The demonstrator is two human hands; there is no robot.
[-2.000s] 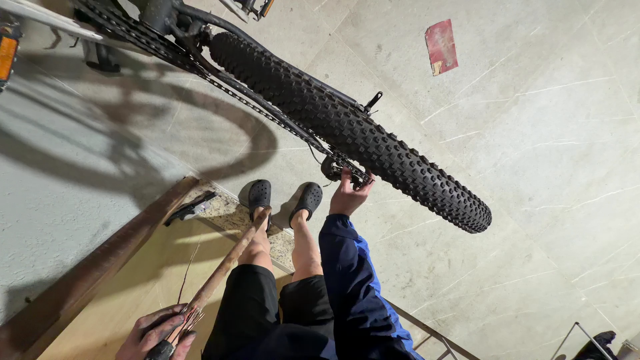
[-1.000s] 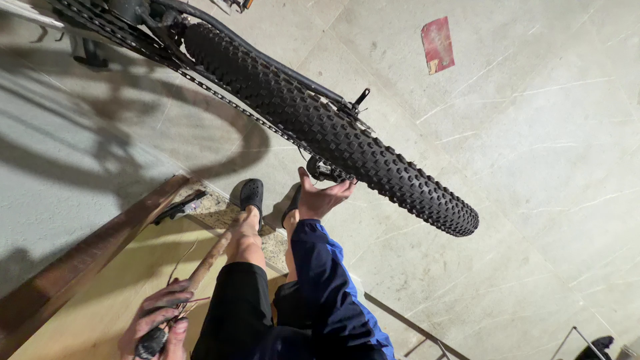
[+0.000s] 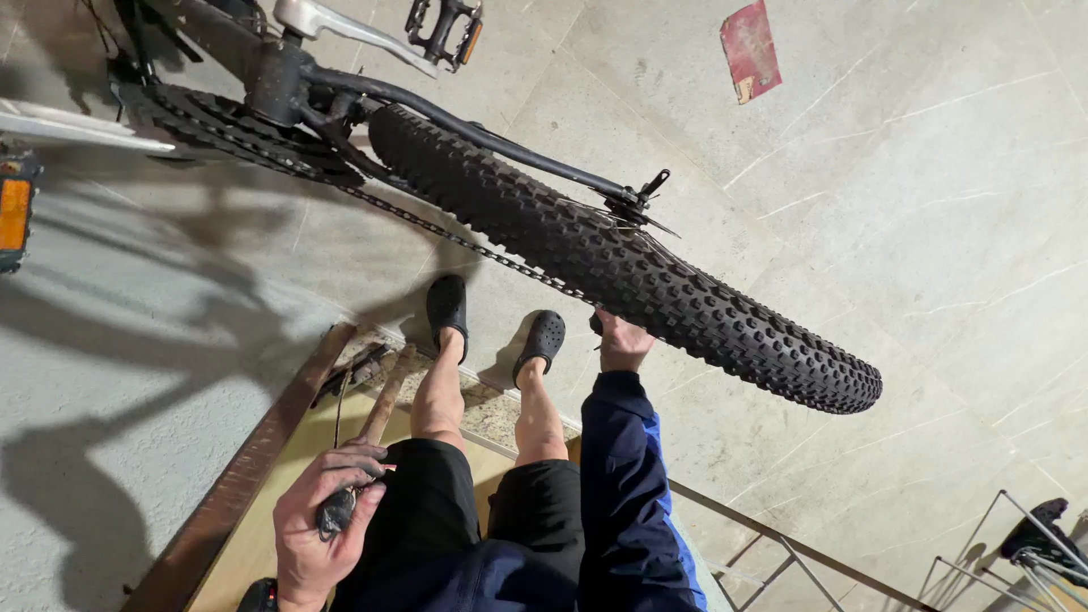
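Observation:
A bicycle's knobby rear tire runs diagonally across the view, with the black frame tube above it and the chain below. My right hand reaches up to the lower side of the wheel, near the rear of the chain; its fingers are partly hidden behind the tire, so its grip cannot be told. Low on the left, my left hand, dark with grime, is closed around a tool with a black handle. A wooden stick and a thin wire extend up from that hand.
Pedals and a silver crank arm are at the top left. A red paper scrap lies on the tiled floor. A brown wooden edge borders the lower left. A metal rack stands at the lower right.
My right hand has gone from the rear derailleur area, where its fingers showed, to partly behind the tire. More of the crank and pedals is in view. The left hand still holds its things.

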